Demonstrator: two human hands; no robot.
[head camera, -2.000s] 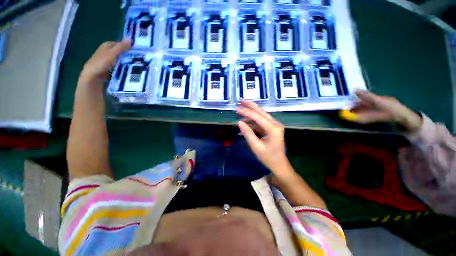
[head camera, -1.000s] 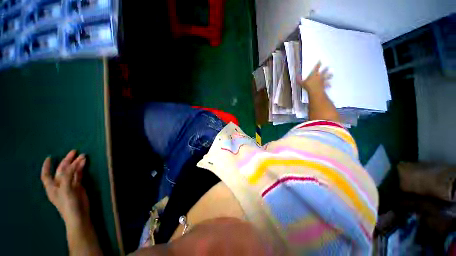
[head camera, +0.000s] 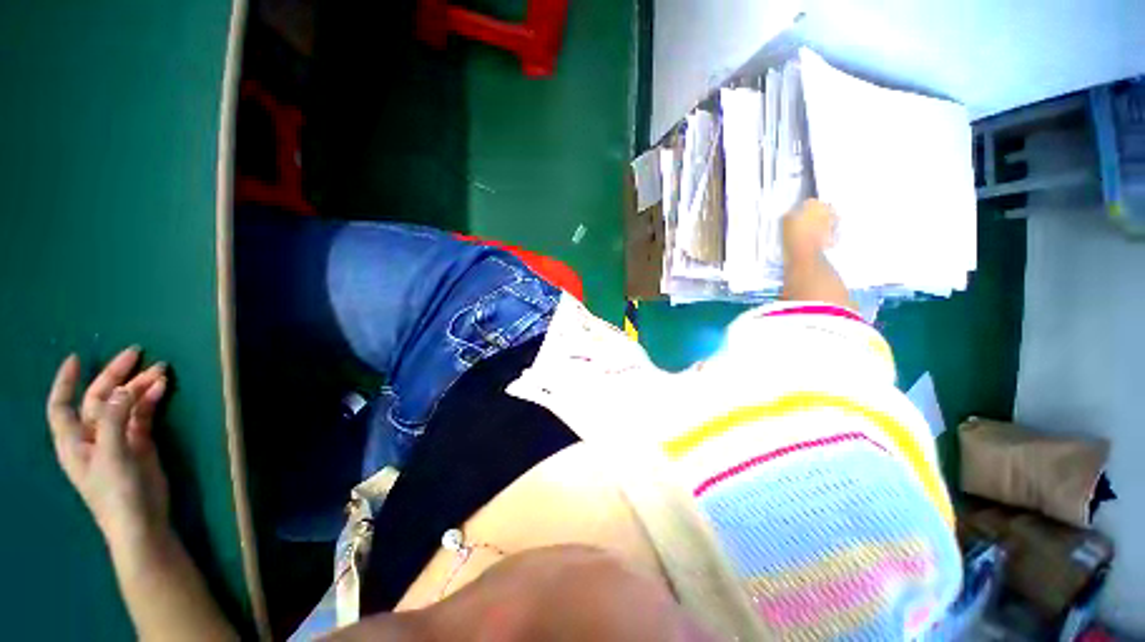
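Note:
A stack of large white sheets (head camera: 898, 188) lies at the upper right, with more sheets and card layers leaning in a fan along its left side. My right hand (head camera: 810, 228) is at the left edge of the top sheets, fingers curled and closed on that edge; the fingertips are hard to make out. My left hand (head camera: 116, 439) rests palm-up over the green bench (head camera: 113, 226) at the left, fingers loosely apart, holding nothing.
The bench edge (head camera: 227, 314) runs down the left. Red stools (head camera: 515, 31) stand on the green floor (head camera: 546, 163). A brown bag or carton (head camera: 1032, 470) lies at the lower right. A white surface (head camera: 954, 44) lies beyond the sheets, with a pale frame beside it.
I have turned right, and the tray of housings has left the view. My right hand has gone from spread on the top sheet to closed at its edge. My left hand stays open over the bench.

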